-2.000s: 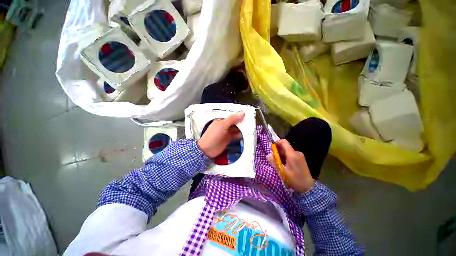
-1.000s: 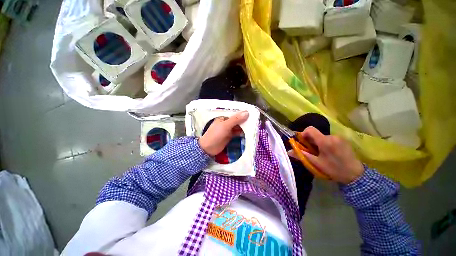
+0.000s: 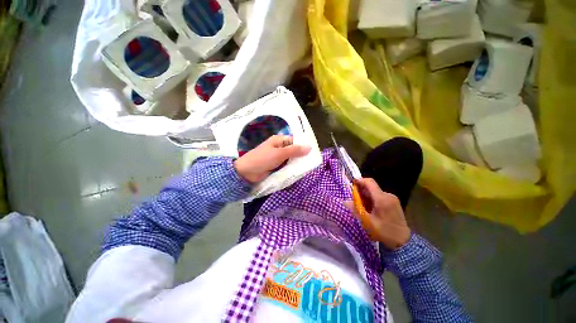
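Observation:
My left hand grips a cream fabric block by its front face, over the lap. The block is tilted, its upper corner pointing up near the white sack. The hand covers the lower part of its round blue and red emblem. My right hand holds orange-handled scissors just right of the block. Their slim blades point up and left, apart from the block. Whether the blades are closed is hard to tell.
An open white sack with emblem blocks stands at the upper left. An open yellow sack with more blocks is at the right. Another block lies on the floor, mostly hidden by my left forearm. A white sack is at the lower left.
The block has moved up and turned tilted in my left hand. My right hand with the scissors swung out right, then came back left and lower, the blades now pointing more upward.

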